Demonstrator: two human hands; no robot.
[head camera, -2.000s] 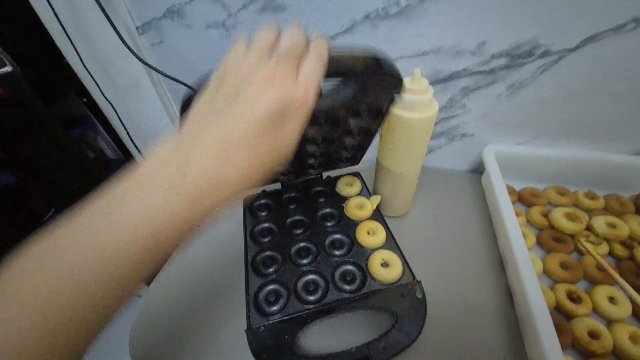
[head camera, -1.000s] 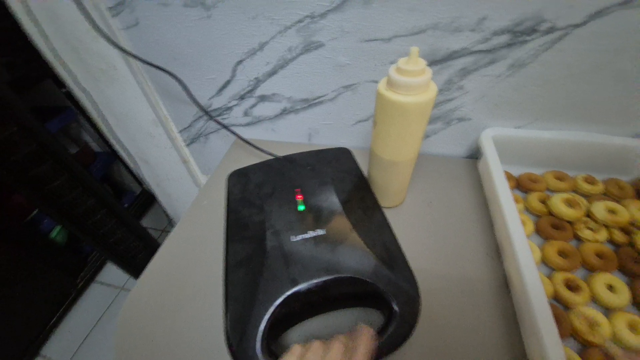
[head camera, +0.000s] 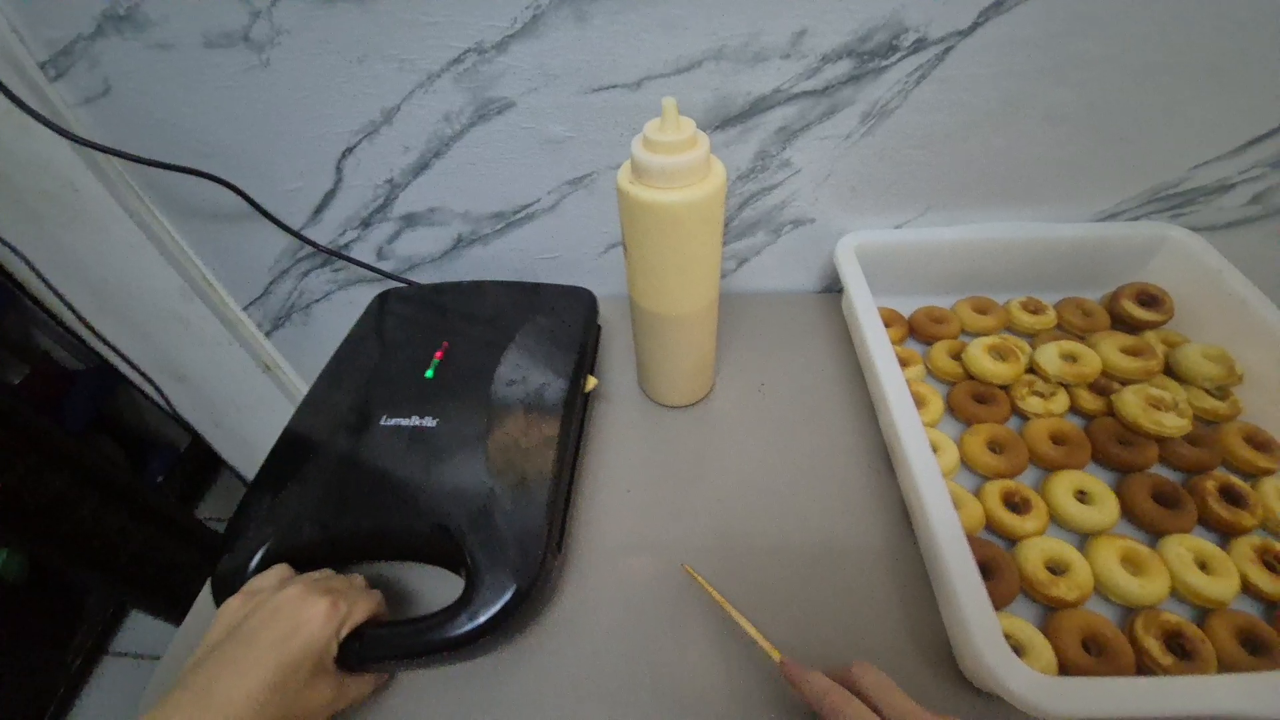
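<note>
A black mini doughnut maker (head camera: 400, 470) lies closed on the grey table, its red and green lights lit. My left hand (head camera: 290, 640) is wrapped around the front handle at its left side. At the bottom edge my right hand (head camera: 850, 695), partly cut off by the frame, holds a thin wooden skewer (head camera: 730, 608) pointing up and to the left. A bit of yellow dough (head camera: 591, 383) pokes out at the maker's right edge; the doughnuts inside are hidden. Behind, a squeeze bottle of pale yellow batter (head camera: 672, 260) stands upright.
On the right, a white plastic tray (head camera: 905, 500) holds many small ring doughnuts (head camera: 1080, 500), yellow to brown. A black cord (head camera: 240, 195) runs from the maker's back to the upper left. A marbled wall (head camera: 780, 130) rises behind the grey table (head camera: 760, 480).
The maker's lid, raised in the oldest frame with several doughnuts in its right column, is now down. The skewer, earlier lying in the tray, is in my right hand. The view has shifted.
</note>
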